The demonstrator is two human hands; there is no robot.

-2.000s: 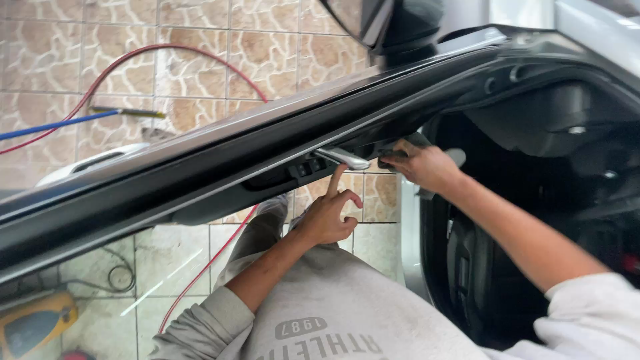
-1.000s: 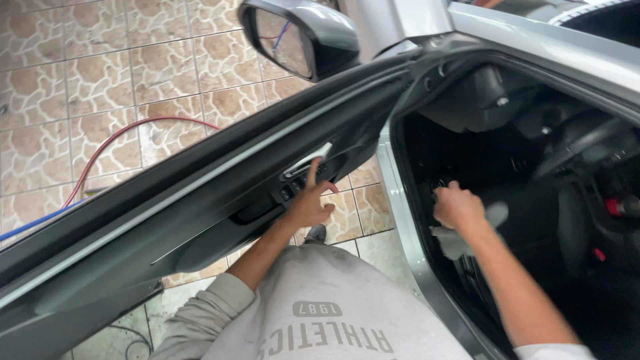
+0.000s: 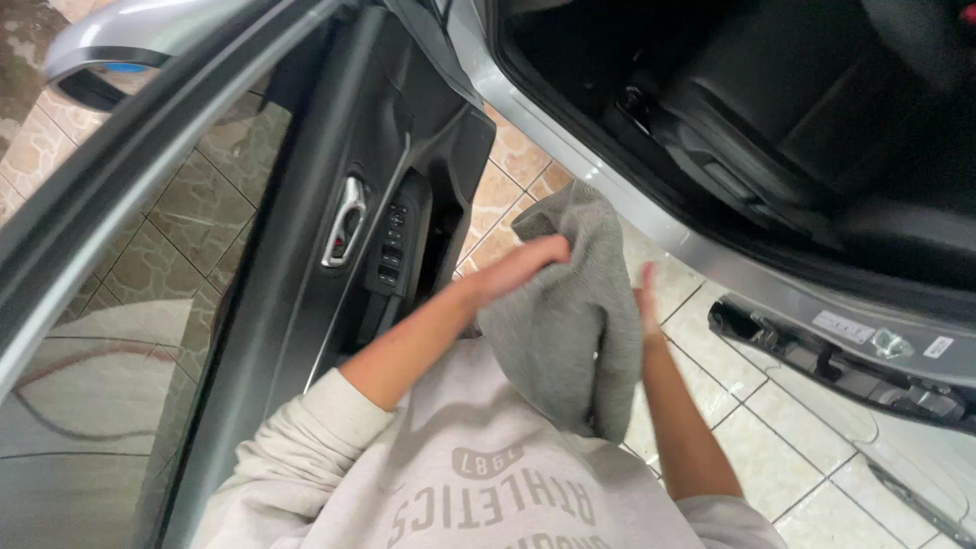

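A grey cloth [image 3: 572,320] hangs in front of my sweatshirt, between the car door and the sill. At its upper left edge is my left hand [image 3: 530,263], blurred, with the fingers partly hidden behind or in the cloth; whether it grips cannot be told. My right hand [image 3: 646,301] is at the cloth's right edge, thumb upright, its other fingers hidden by the cloth. The chrome inner door handle [image 3: 348,221] and the window switch panel [image 3: 393,248] lie left of my left hand, on the black door panel.
The open door's window frame [image 3: 145,160] runs along the left, with the wing mirror [image 3: 114,65] outside it. On the right are a silver door sill [image 3: 610,183], a dark seat [image 3: 762,130] and an exposed black bracket [image 3: 831,366]. Floor tiles [image 3: 762,427] show between door and body.
My left hand has left the door handle and is at the cloth. My right hand has come out of the car interior to the cloth before me. The view has shifted strongly.
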